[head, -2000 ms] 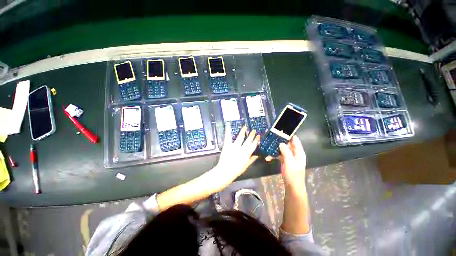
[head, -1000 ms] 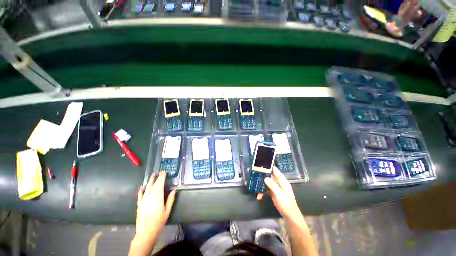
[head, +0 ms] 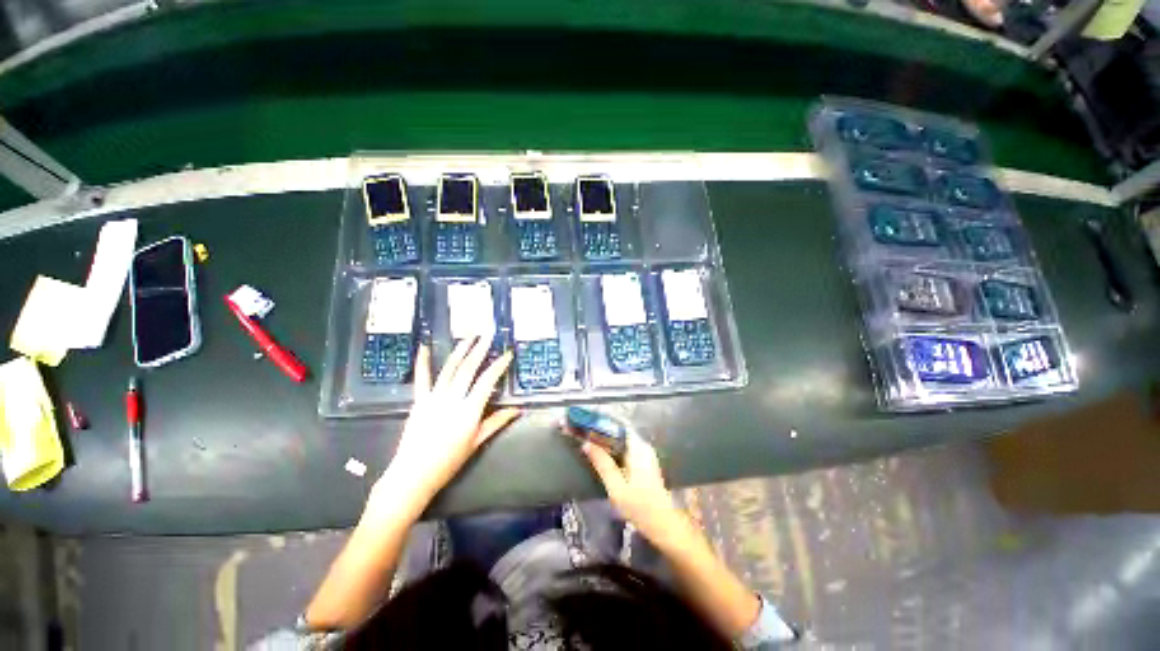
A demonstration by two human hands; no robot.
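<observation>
A clear blister tray (head: 333, 369) lies in front of me. Its back row holds several keypad phones (head: 531, 216) with dark screens, and its back right pocket is empty. The front row holds several phones (head: 537, 337) with white screen areas. My left hand (head: 448, 413) is spread over the second front phone (head: 471, 312), covering its keys; I cannot tell whether it grips it. My right hand (head: 623, 464) holds one phone (head: 595, 429), tilted and seen nearly edge-on, just in front of the tray.
Stacked blister trays (head: 878, 369) with phones stand at right. A touchscreen smartphone (head: 165, 301), red marker (head: 270, 337), pen (head: 135, 439), paper sheets (head: 54, 318) and yellow pad (head: 28, 424) lie at left. A green belt (head: 534, 89) runs behind a pale rail. A dark tool (head: 1111, 267) lies far right.
My right hand has moved left with its phone, now tilted edge-on and off the front row. My left hand has moved right, from near the first front phone onto the second.
</observation>
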